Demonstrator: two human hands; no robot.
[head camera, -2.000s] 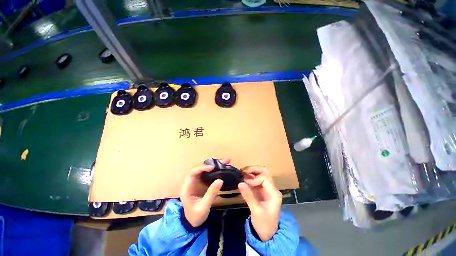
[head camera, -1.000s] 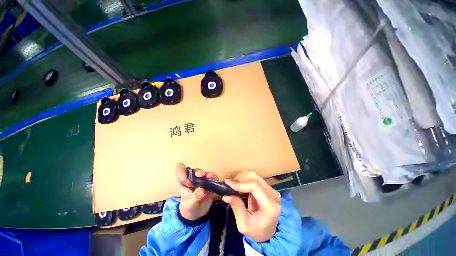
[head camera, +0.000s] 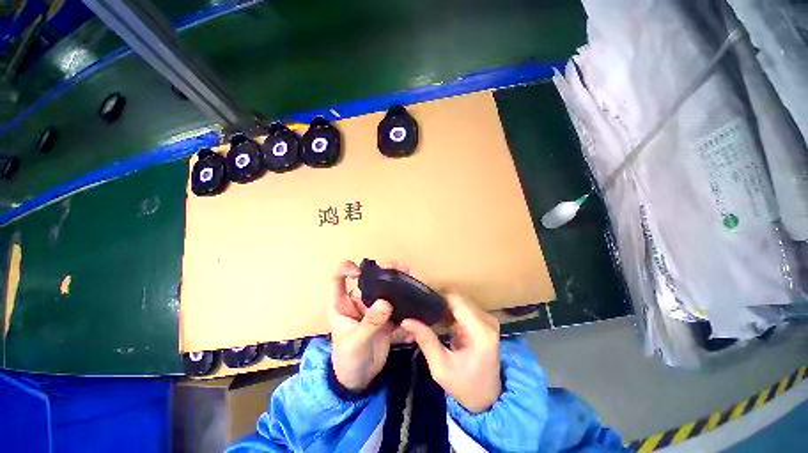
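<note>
A black rounded housing (head camera: 403, 294) is held tilted between both hands above the near part of the cardboard sheet (head camera: 266, 265). My left hand (head camera: 359, 332) grips its left end, thumb on the near face. My right hand (head camera: 468, 349) grips its right end, with fingers partly hidden behind it. Whether a cover is fitted on it cannot be told. Several black units with white centres (head camera: 281, 148) stand in a row along the cardboard's far edge, and one more (head camera: 398, 134) lies apart to their right. A white glue bottle (head camera: 560, 214) with a green tip lies right of the cardboard.
A tall tray stack in crinkled plastic wrap (head camera: 682, 168) stands at the right. More black units (head camera: 242, 356) show below the cardboard's near edge. A metal post (head camera: 168, 62) rises at the far left. A blue bin (head camera: 89, 411) is at the lower left. Black parts (head camera: 112, 107) lie on the far belt.
The housing has turned from nearly edge-on to showing more of its broad black face. Both hands still hold it. The camera view has shifted slightly.
</note>
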